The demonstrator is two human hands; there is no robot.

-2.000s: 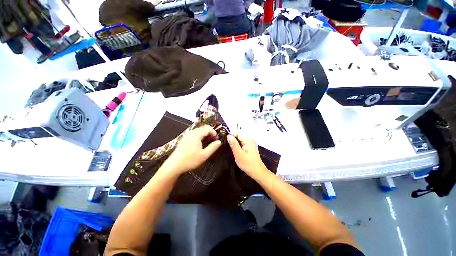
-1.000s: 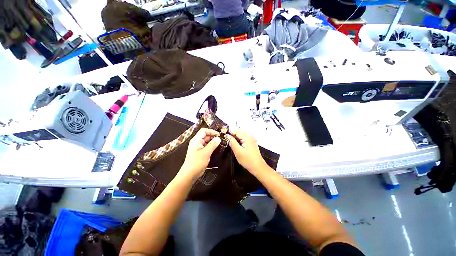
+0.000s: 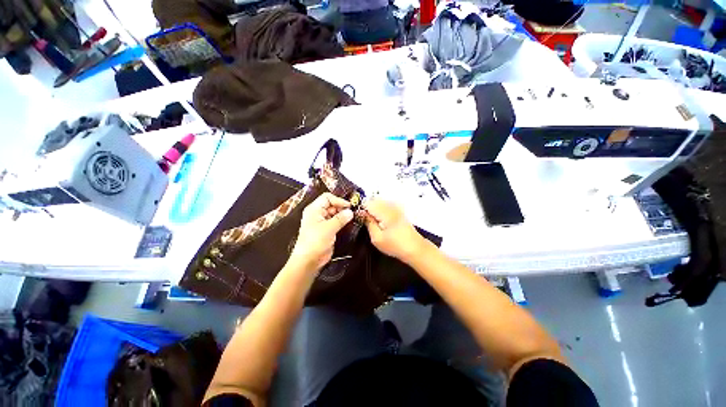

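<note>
Dark brown trousers (image 3: 255,211) lie on the white table and over its front edge. Their checked waistband lining (image 3: 267,221) faces up, with several gold metal discs (image 3: 208,262) at its left end. A strip of the waistband (image 3: 328,157) stands up in a loop behind my hands. My left hand (image 3: 322,226) pinches the waistband's right part with thumb and finger. My right hand (image 3: 388,226) pinches the same spot from the right, close to my left fingertips. A small gold piece (image 3: 356,199) shows between them. The exact grip is too small to tell.
A sewing machine (image 3: 589,131) stands right, with a black phone (image 3: 496,194) and thread snips (image 3: 439,186) before it. Another machine head (image 3: 111,171) is left. Brown garments (image 3: 263,99) lie behind the work. A blue crate (image 3: 80,366) is on the floor left. A person is partly visible behind.
The view has shifted slightly. Both hands stay at the waistband; the fingertips have drawn together since the earliest frame, and more of the checked lining shows.
</note>
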